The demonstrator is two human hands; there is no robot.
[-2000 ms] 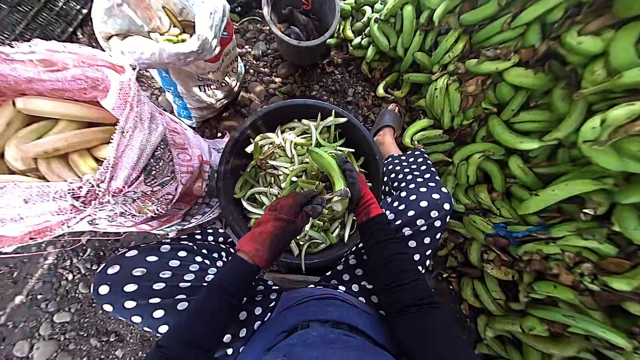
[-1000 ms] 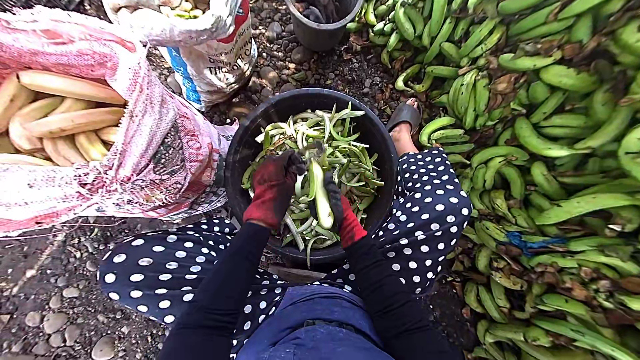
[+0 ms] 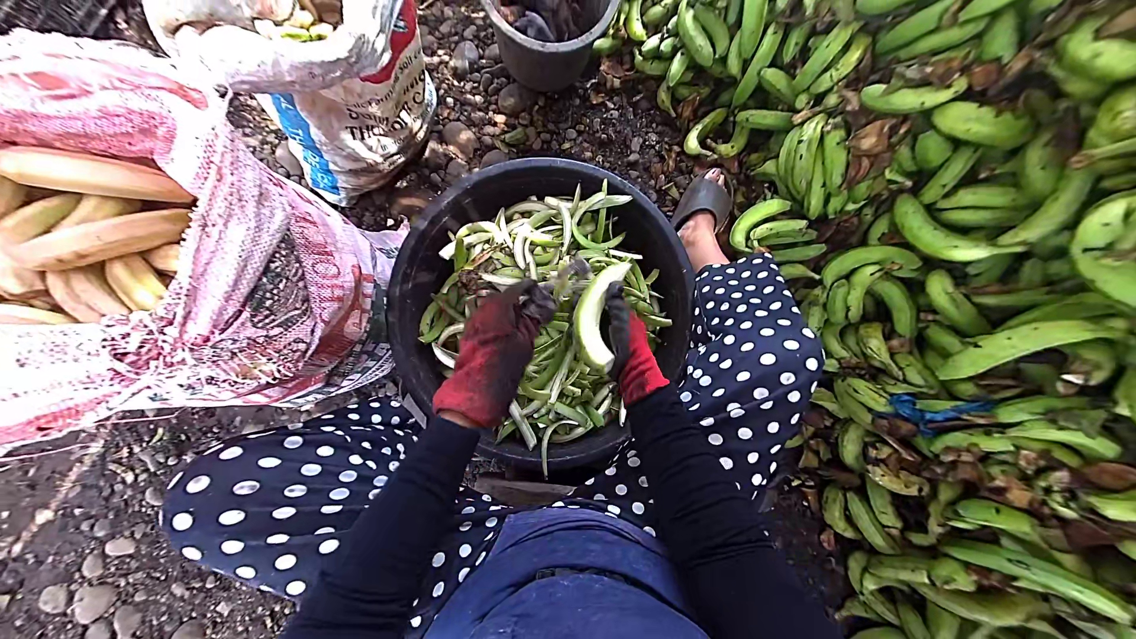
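Observation:
Both my hands wear red gloves with dark, stained fingers. My right hand [image 3: 632,344] grips a partly peeled green banana [image 3: 595,315], upright over the peels, its pale flesh showing along one side. Left of it, my left hand [image 3: 504,351] is closed around a small tool, probably a peeler or knife, whose blurred metal end [image 3: 572,271] points at the banana. Below both hands, a round black tub [image 3: 410,293] holds a heap of green and white peel strips [image 3: 555,390].
Peeled bananas [image 3: 98,226] fill an open pink woven sack [image 3: 275,266] at left. Behind stand a white printed sack [image 3: 364,115] and a grey bucket [image 3: 546,53] with dark contents. Unpeeled green bananas [image 3: 967,257] are piled at right, near my sandalled foot [image 3: 703,209]. Pebbles cover the ground.
The banana in my right hand shows much more pale flesh than two seconds ago, when its visible side was green. My left hand has moved a little away from it since then.

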